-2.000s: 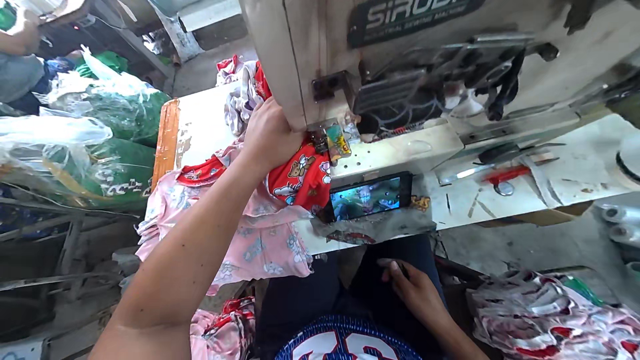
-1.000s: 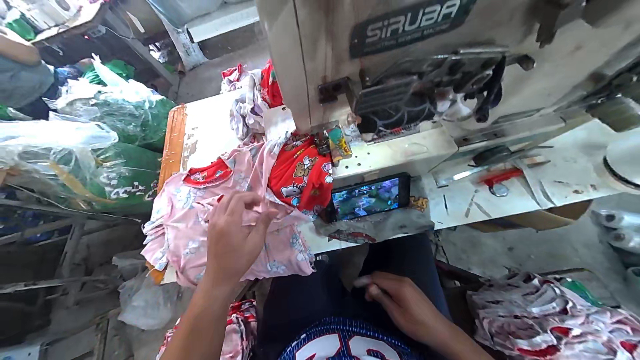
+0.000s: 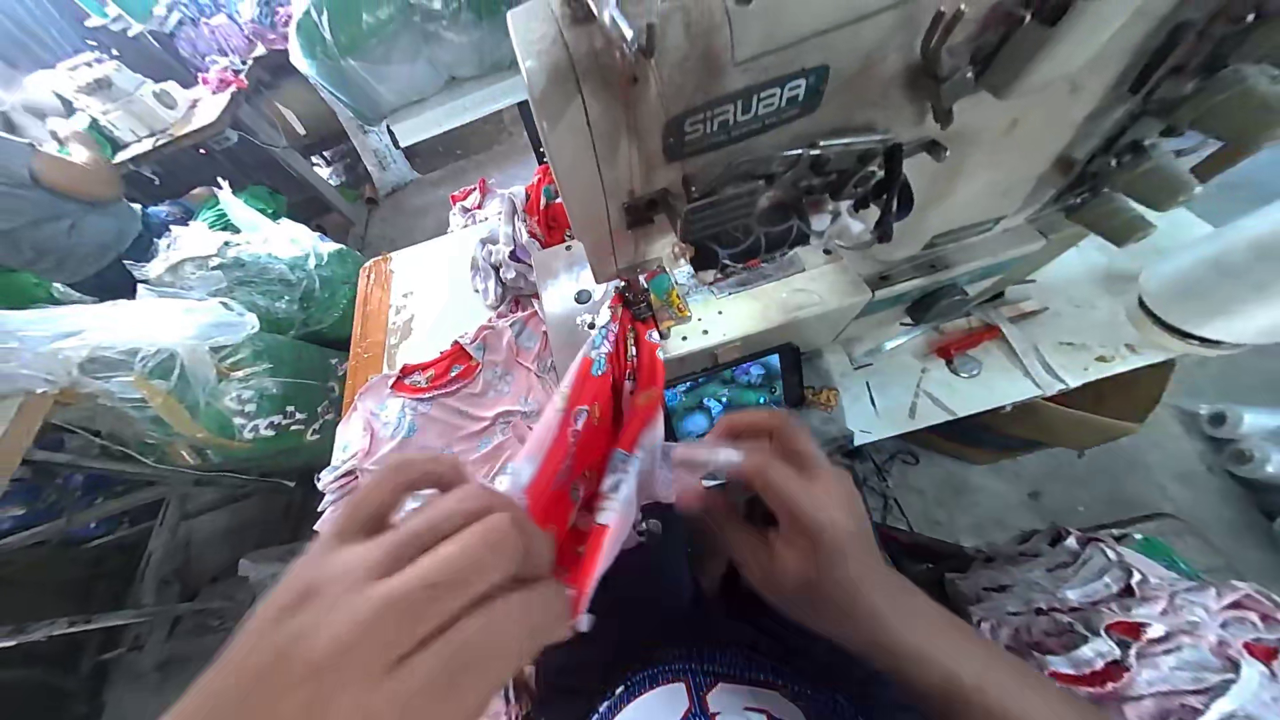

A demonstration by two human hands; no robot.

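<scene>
A red and pink printed garment piece (image 3: 590, 450) stretches from the needle area of a Siruba industrial sewing machine (image 3: 800, 120) down between my hands. My left hand (image 3: 430, 570), blurred, grips its left edge. My right hand (image 3: 800, 510) is curled at the garment's right side, thumb and finger on a small whitish thing I cannot make out. Pink printed shirts with a red neckline (image 3: 440, 400) lie on the machine table at the left. A phone with a lit screen (image 3: 735, 390) rests just below the machine bed.
Green bags under clear plastic (image 3: 260, 390) stand at the left, near a seated person (image 3: 60, 220). Tools with red handles (image 3: 968, 342) lie on the table's right part. A heap of pink garments (image 3: 1130, 620) sits at the lower right. Thread cones (image 3: 1150, 190) stand behind.
My left hand has moved off the pink shirts to the red garment. My right hand has risen from my lap to the garment. The red cloth now hangs lengthwise from the needle area.
</scene>
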